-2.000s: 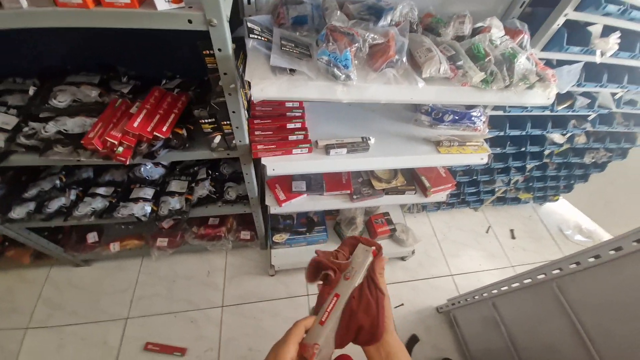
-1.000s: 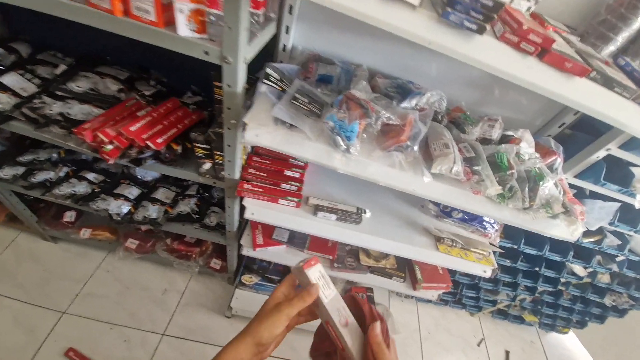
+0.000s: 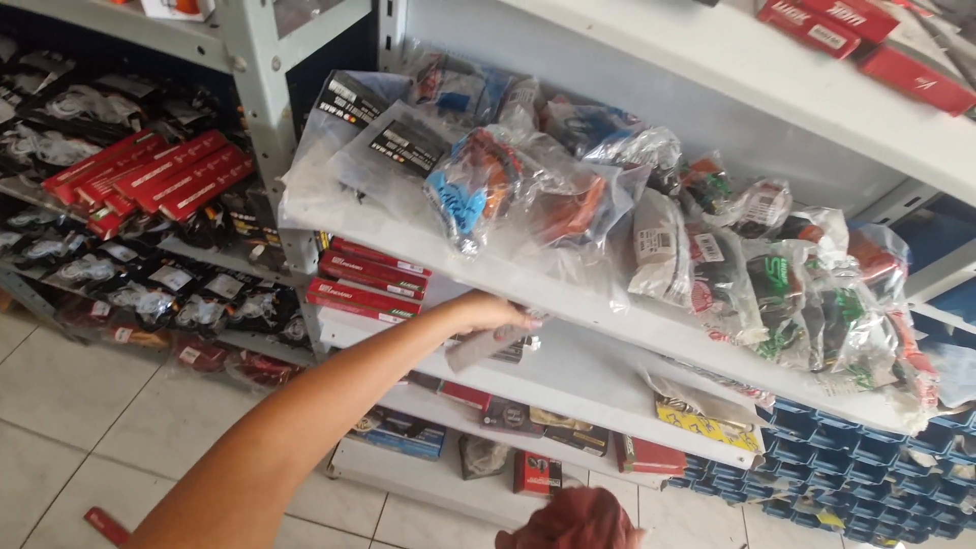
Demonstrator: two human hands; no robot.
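Note:
My left hand (image 3: 499, 311) reaches in under the edge of the upper white shelf (image 3: 488, 267), its fingers closed on a long narrow pale box (image 3: 482, 349). The box is over the second white shelf (image 3: 602, 354), close to small packaged items lying there. Red boxes (image 3: 364, 297) are stacked left of that hand. At the bottom edge a dark red cloth (image 3: 572, 522) is bunched up; only a sliver of my right hand (image 3: 639, 536) shows at its right side, so its grip is mostly hidden.
Plastic-bagged parts (image 3: 659, 248) crowd the upper shelf and overhang its edge. A grey metal upright (image 3: 263, 114) divides it from the left rack with red boxes (image 3: 168, 175) and black packages. Blue bins (image 3: 846, 457) stand lower right. A red box (image 3: 107, 526) lies on the tiled floor.
My left hand has carried the long box away from the red cloth and in over the second shelf. The cloth is now apart from the box, at the bottom of the view. The view has moved closer.

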